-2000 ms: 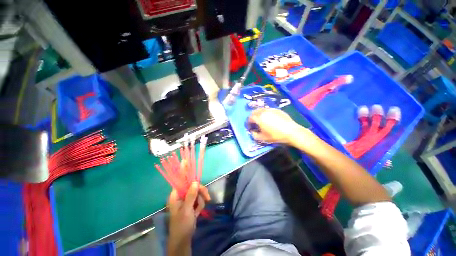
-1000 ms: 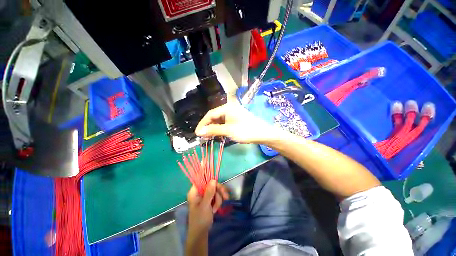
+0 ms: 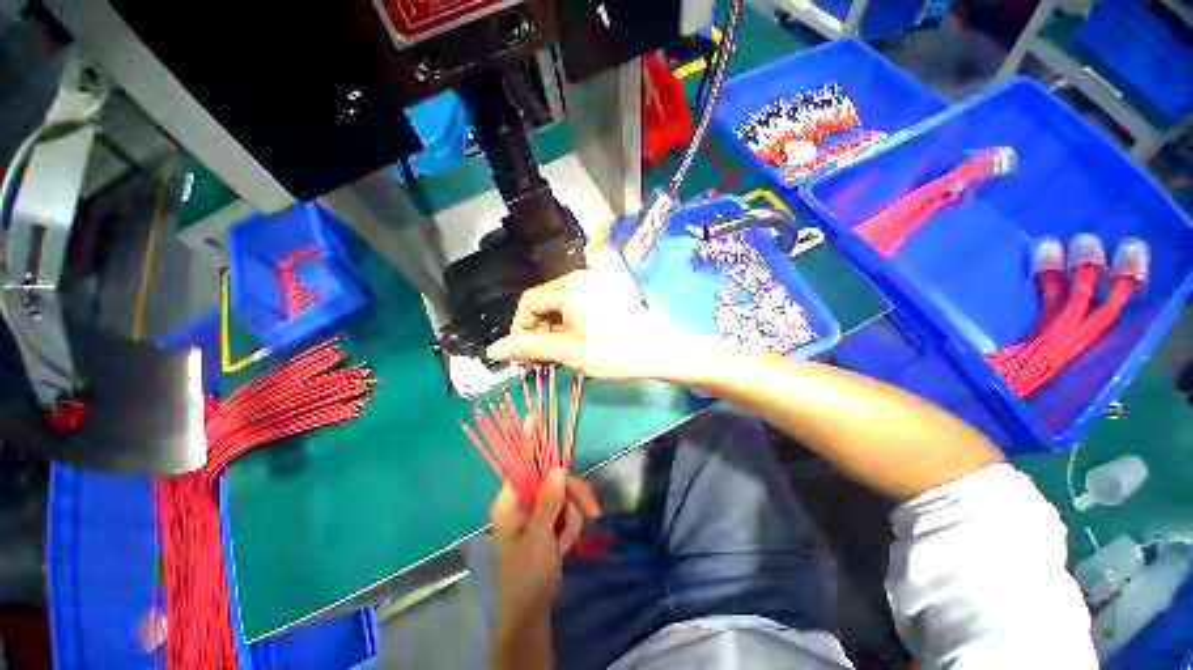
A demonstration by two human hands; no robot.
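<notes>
My left hand (image 3: 534,530) is closed around the lower part of a fan of red wires (image 3: 526,439), in front of the press. My right hand (image 3: 582,327) is at the black crimping die (image 3: 504,278), its thumb and fingertips pinched together at the die's front edge, just above the wire ends. Whatever is between those fingertips is too small to tell. The light blue terminal tray (image 3: 818,314), with a heap of tiny silver terminals (image 3: 759,304) and a dark-handled tool (image 3: 765,227), lies right of the die, partly behind my right wrist.
Red wires (image 3: 281,406) hang into a blue bin (image 3: 98,563) at left. A small blue bin (image 3: 255,255) stands back left. A large blue bin (image 3: 968,282) at right holds capped bundles. A grey plate (image 3: 131,406) and flexible metal hose (image 3: 687,144) flank the press.
My right hand went from the terminal tray to the die and has since shifted slightly left along its front. My left hand still holds the wires. The camera view has moved a little.
</notes>
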